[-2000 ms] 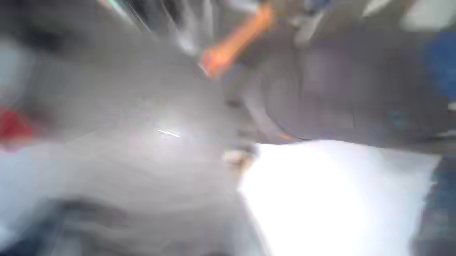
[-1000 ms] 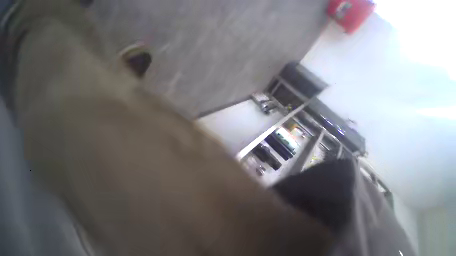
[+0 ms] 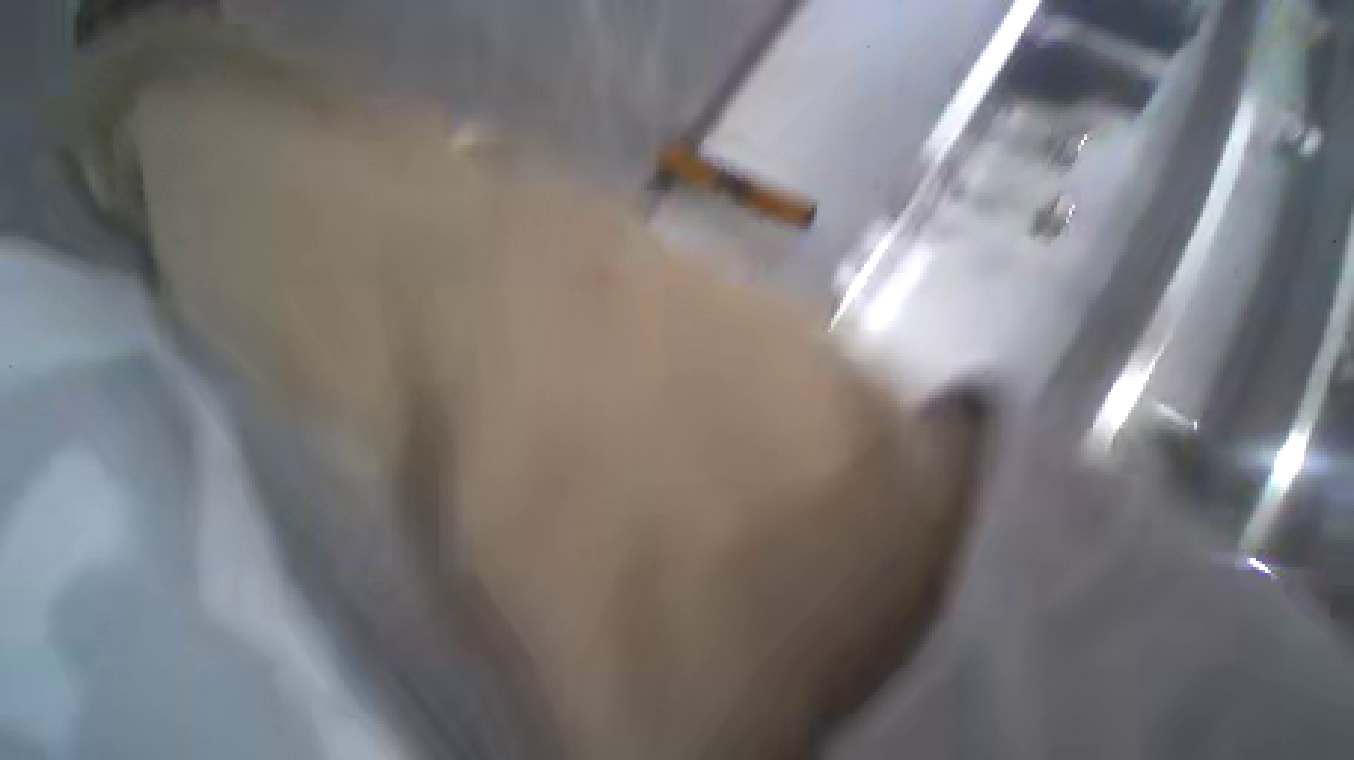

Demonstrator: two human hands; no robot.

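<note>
Tan cloth, perhaps trousers or an apron (image 3: 594, 386), fills the middle of the view, blurred, with soft folds. An orange-yellow handled tool with a dark part (image 3: 738, 189) lies beyond its upper edge, on or beside a pale panel. Neither of my hands can be made out in the view. What my hands hold, if anything, does not show.
Shelving with shiny metal edges (image 3: 936, 149) runs diagonally at the upper right. Small shiny fittings (image 3: 1056, 218) sit on a pale shelf. Grey floor (image 3: 550, 67) shows at the top. Pale blue-white material (image 3: 89, 490) is at the lower left.
The view has swung closer to the shelving. The orange-yellow tool now shows beside the tan cloth; the red bin and the shoe seen a second ago are out of view.
</note>
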